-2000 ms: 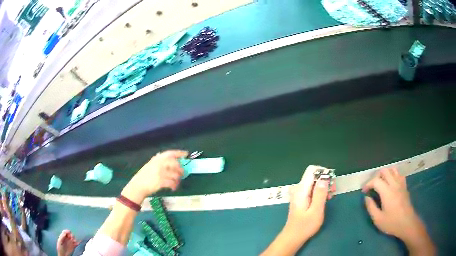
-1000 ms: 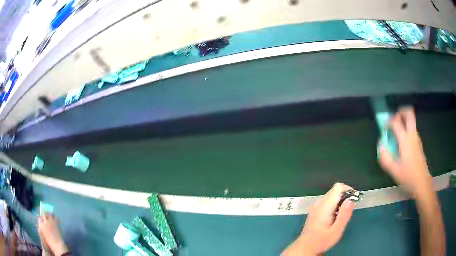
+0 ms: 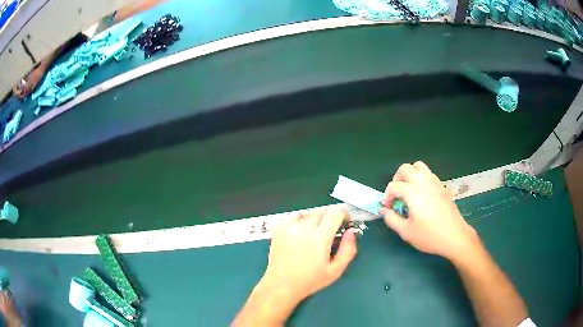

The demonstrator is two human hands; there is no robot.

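My right hand [image 3: 425,207] grips a turquoise fan body [image 3: 359,194] by its head end, over the near belt rail. Its pale, flat handle points to the left. My left hand [image 3: 307,252] holds small silvery circuit boards [image 3: 350,228] between thumb and fingers, just below the handle. The fan head is mostly hidden by my right fingers. I cannot tell whether the left fingertips touch the handle.
The dark green belt [image 3: 256,166] runs behind the off-white rail [image 3: 211,235]. Another fan [image 3: 507,94] lies on it at upper right. Green PCB panels [image 3: 117,268] lie at left, another [image 3: 528,182] at right. A turquoise heap [image 3: 77,67] is on the far bench.
My right hand has brought a fan from the belt to the near rail, beside my left hand. The view has shifted to the right. The other person's arm over the belt is gone.
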